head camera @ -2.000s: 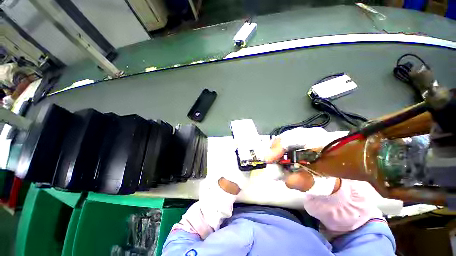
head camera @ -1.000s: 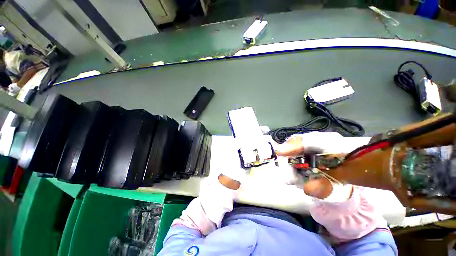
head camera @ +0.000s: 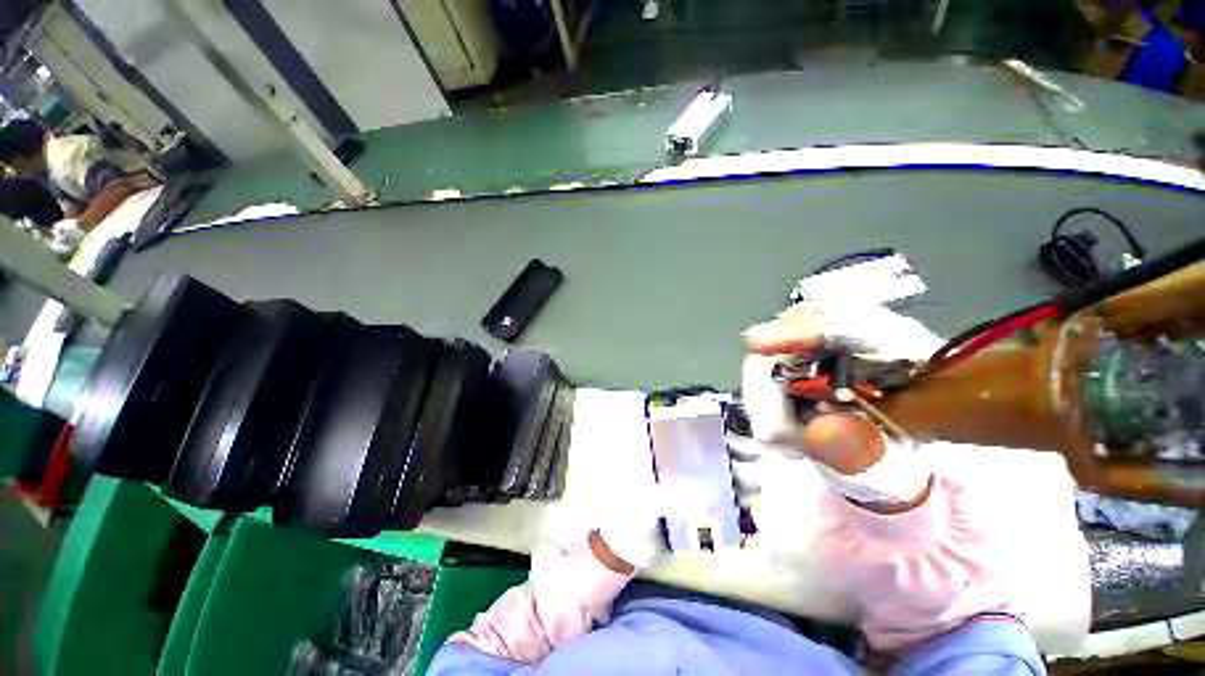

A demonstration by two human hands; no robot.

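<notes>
A white oblong adapter unit (head camera: 693, 462) lies on the pale bench paper (head camera: 601, 456), with a yellowish strip at its far end. My left hand (head camera: 641, 528), in a white glove with some bare skin showing, grips its near left side; the fingertips are hard to make out. My right hand (head camera: 839, 396), also gloved with bare fingertips, holds a small red and dark tool (head camera: 835, 383) above and right of the unit, apart from it. Red and dark wires run right from the tool along a brown fixture (head camera: 991, 396).
Stacked black housings (head camera: 344, 429) stand along the left. Green boxes (head camera: 264, 594) are below them, one with wrinkled dark bundles. A black cover (head camera: 523, 300), a white unit (head camera: 866, 280) and a coiled cord (head camera: 1077, 251) lie on the belt. A person (head camera: 86, 178) is far left.
The adapter unit has been turned and drawn nearer; its detailed end no longer faces my right hand. My right hand has lifted up and away with the tool. The camera view has shifted.
</notes>
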